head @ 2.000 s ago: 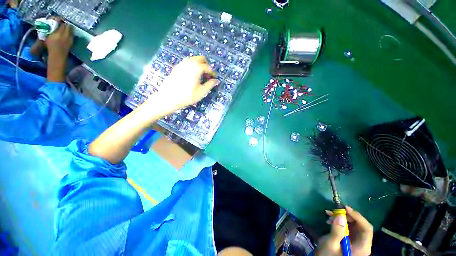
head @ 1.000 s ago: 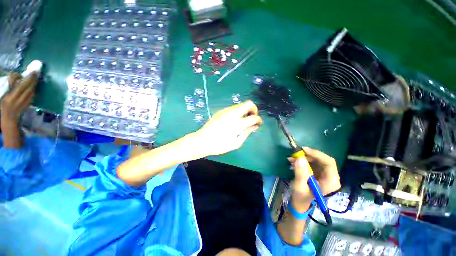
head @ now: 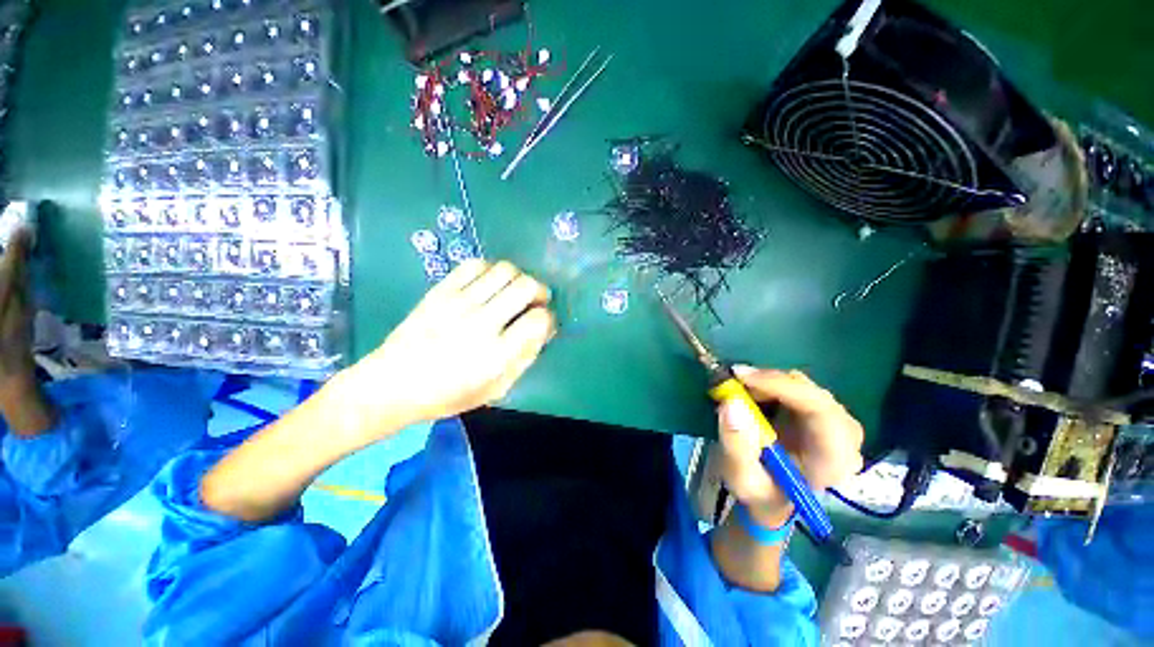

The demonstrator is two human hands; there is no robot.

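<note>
My right hand (head: 787,436) holds the yellow and blue soldering iron (head: 759,436), its metal tip just below the heap of short black wires (head: 683,221). My left hand (head: 468,335) is over the green mat, fingers curled; I cannot tell whether anything is in its fingertips. One round board (head: 614,301) lies between my left hand and the iron tip, another (head: 566,225) above it. A third (head: 625,157) touches the heap's upper edge. Several more (head: 425,240) lie above my left hand, beside the solder wire (head: 461,177), whose lower end is hidden by the hand.
A clear blister tray (head: 222,212) of discs lies left. Red-lead components (head: 475,104) and tweezers (head: 554,114) lie at the back. A black fan (head: 873,145) and dark fixture (head: 1012,341) stand right, a second tray (head: 918,594) low right. Another person's hand (head: 15,303) shows far left.
My view has turned towards the right. My left hand has moved from the blister tray to near the black wires, then back left. A board now lies left of the iron tip, which has left the heap.
</note>
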